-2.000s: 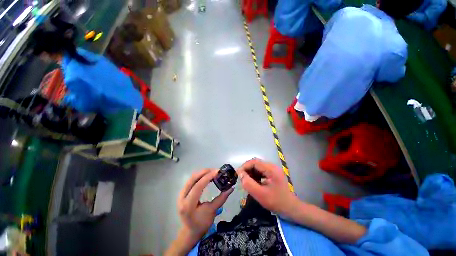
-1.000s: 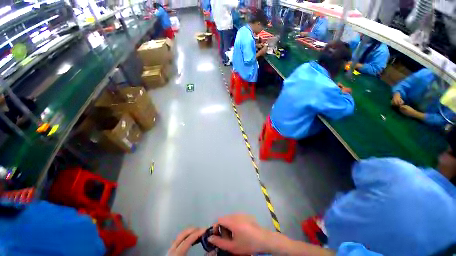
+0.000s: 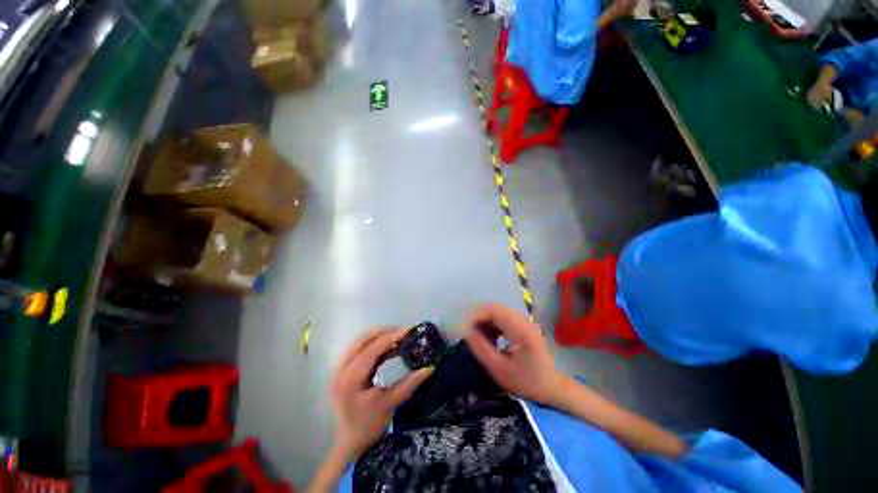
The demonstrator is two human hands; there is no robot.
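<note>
My left hand (image 3: 371,385) holds a small dark round assembly (image 3: 422,346) between thumb and fingers in front of my body, above the aisle floor. Its upper face shows, with small shiny details too blurred to tell. My right hand (image 3: 507,351) is just to the right of the assembly, apart from it, with its fingers curled in and the fingertips close together. The fingertips are blurred, and I cannot tell if they pinch something small.
A grey aisle floor (image 3: 404,202) has a yellow-black line. Cardboard boxes (image 3: 226,173) and a red stool (image 3: 173,406) stand left beside a green bench (image 3: 48,221). At right, people in blue smocks (image 3: 761,270) sit on red stools (image 3: 595,303) by a green bench (image 3: 674,106).
The view has moved forward along the aisle and tilted down again, so both hands and the assembly show fully. My right hand, on the assembly a second ago, is now apart from it.
</note>
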